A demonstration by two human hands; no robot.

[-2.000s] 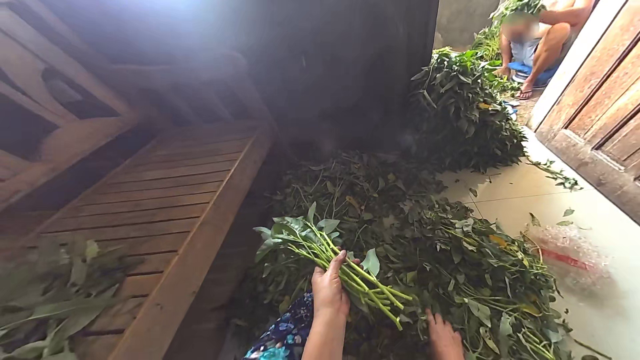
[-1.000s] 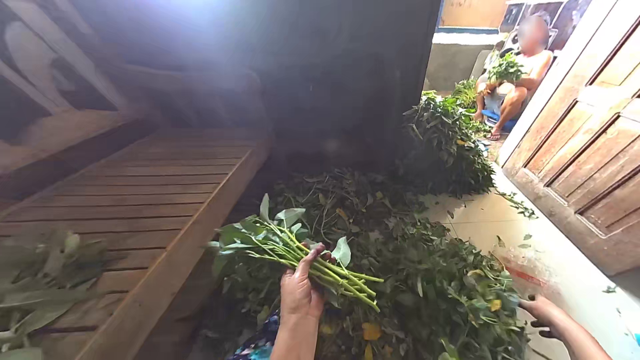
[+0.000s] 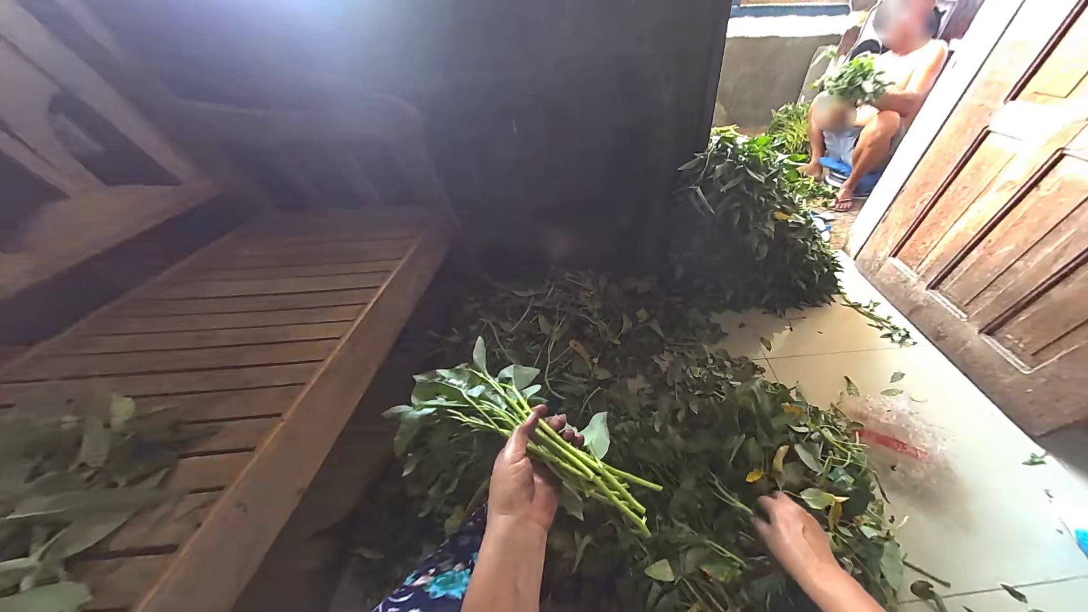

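My left hand (image 3: 529, 476) is closed around a bunch of leafy green stems (image 3: 586, 463), leaves toward the upper left and bare stem ends toward the lower right. To its right, my right hand (image 3: 790, 531) reaches down into the loose heap of leafy greens (image 3: 680, 425) on the floor. Its fingertips are partly hidden among the leaves, so whether they grip a stem does not show. Some yellow leaves (image 3: 754, 475) lie near those fingers.
A slatted wooden bench (image 3: 229, 340) runs along the left, with more greens (image 3: 76, 484) on it. Beyond the heap stands a taller pile of greens (image 3: 756, 221). On the right are a wooden door (image 3: 1003, 204), floor tiles and a plastic bag (image 3: 901, 442). Another person (image 3: 884, 102) sits outside holding greens.
My right hand was over the tiles at the right a second ago and is now down in the heap. My left hand keeps hold of the bunch.
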